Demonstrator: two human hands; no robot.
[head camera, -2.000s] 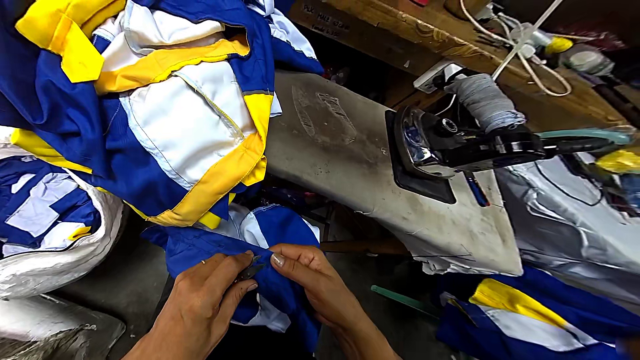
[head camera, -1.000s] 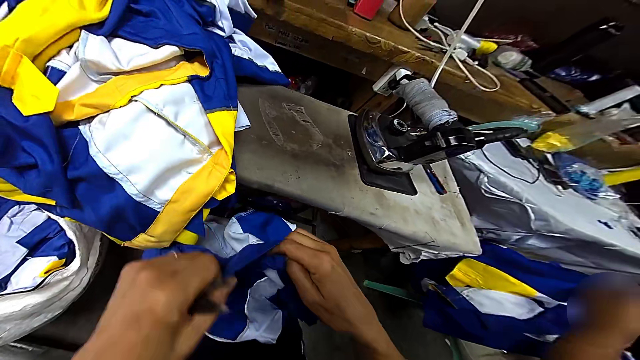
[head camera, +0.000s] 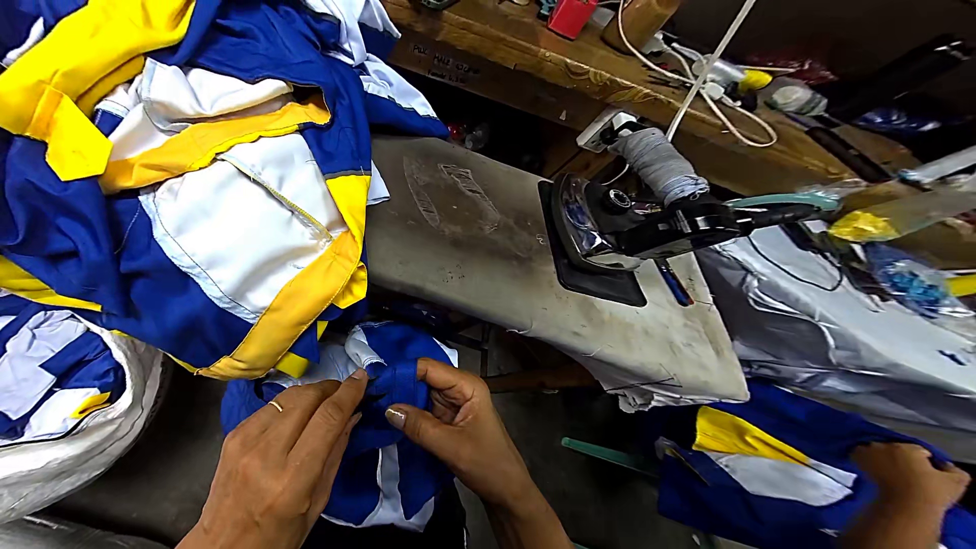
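Observation:
My left hand (head camera: 293, 450), with a ring on one finger, and my right hand (head camera: 465, 427) hold the edge of a blue and white garment (head camera: 404, 465) between fingers and thumbs, low in the view. A small dark thing, too hidden to name, shows at my left fingertips. Above and to the left lies a large heap of blue, white and yellow garments (head camera: 244, 221), close to the held cloth. An electric iron (head camera: 602, 221) rests on a dark pad on the cloth-covered ironing board (head camera: 457, 229), up and to the right of my hands.
A white sack (head camera: 99, 473) of cut cloth stands at the left. Behind the board runs a wooden bench (head camera: 534, 46) with cables and a power strip (head camera: 606, 130). At the lower right, another person's hand (head camera: 907, 488) touches a blue, yellow and white garment (head camera: 762, 465).
My left hand, blurred and apart from my right one a second ago, is now close beside it at the cloth edge. The other person's hand has come onto the garment at the right.

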